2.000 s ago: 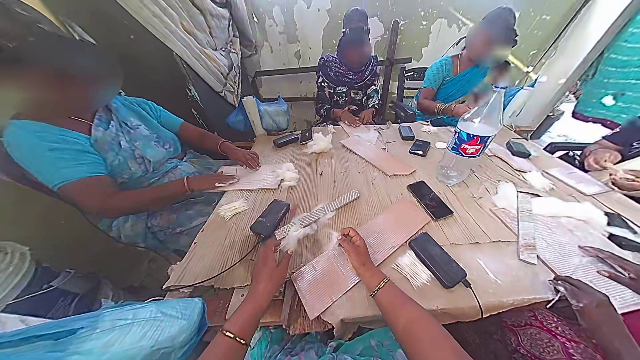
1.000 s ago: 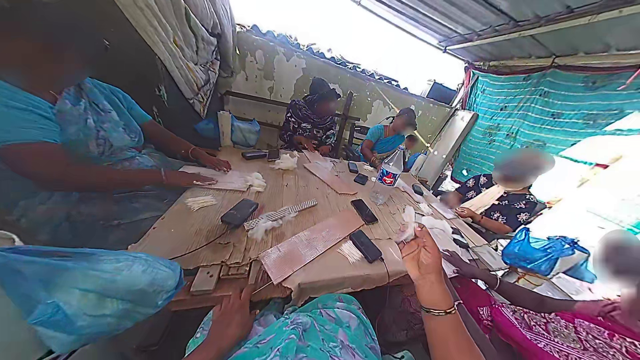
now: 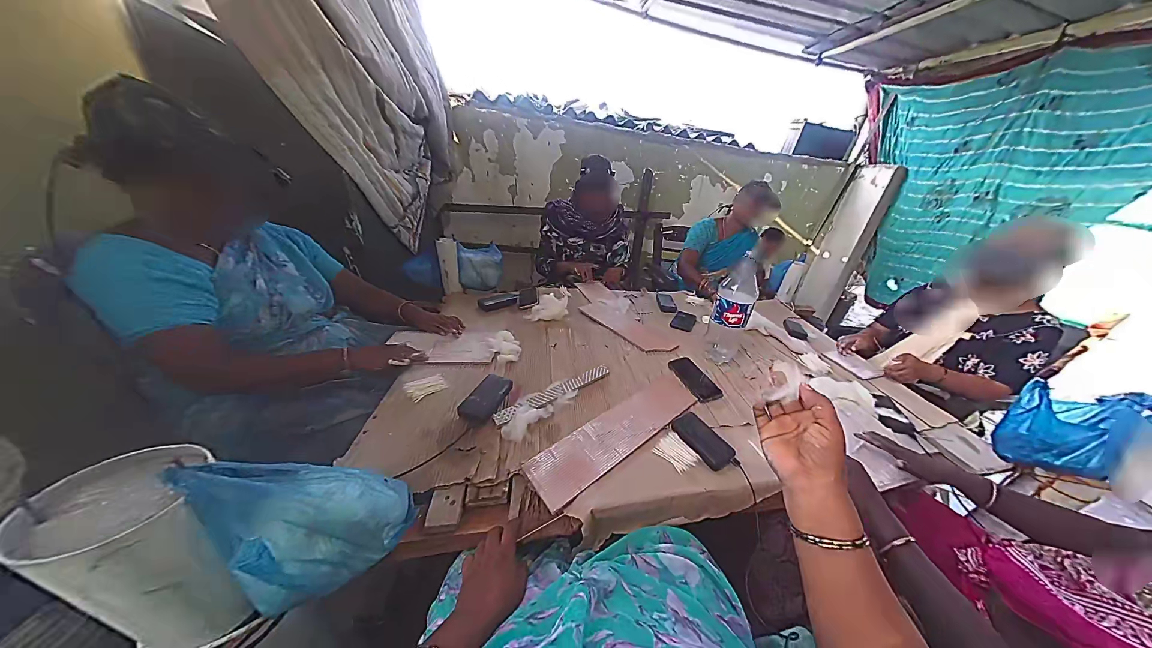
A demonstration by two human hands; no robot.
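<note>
My right hand (image 3: 803, 432) is raised at the right of the board, palm up, with a tuft of white cotton (image 3: 781, 382) at its fingertips. My left hand (image 3: 493, 571) is low at the table's near edge, its fingers closed around the end of a thin stick (image 3: 547, 526). Between the hands a pinkish ridged board (image 3: 607, 441) lies slantwise on the table. Beyond its left end are a patterned strip (image 3: 551, 396) and another cotton tuft (image 3: 526, 421). Thin white sticks or wicks (image 3: 675, 452) lie beside a black power bank (image 3: 704, 440) with a cable.
The cardboard-covered table (image 3: 630, 499) also bears a smartphone (image 3: 695, 379), a dark device (image 3: 485, 398) and a plastic bottle (image 3: 733, 306). Several people sit around it with boards and cotton. A blue plastic bag (image 3: 297, 522) and a white bucket (image 3: 117, 540) stand at the near left; a co-worker's arms reach in at right.
Both hands have left the board and strip. The left has dropped to the table's near edge, and the right has moved right and up with cotton. The view has tilted up strongly.
</note>
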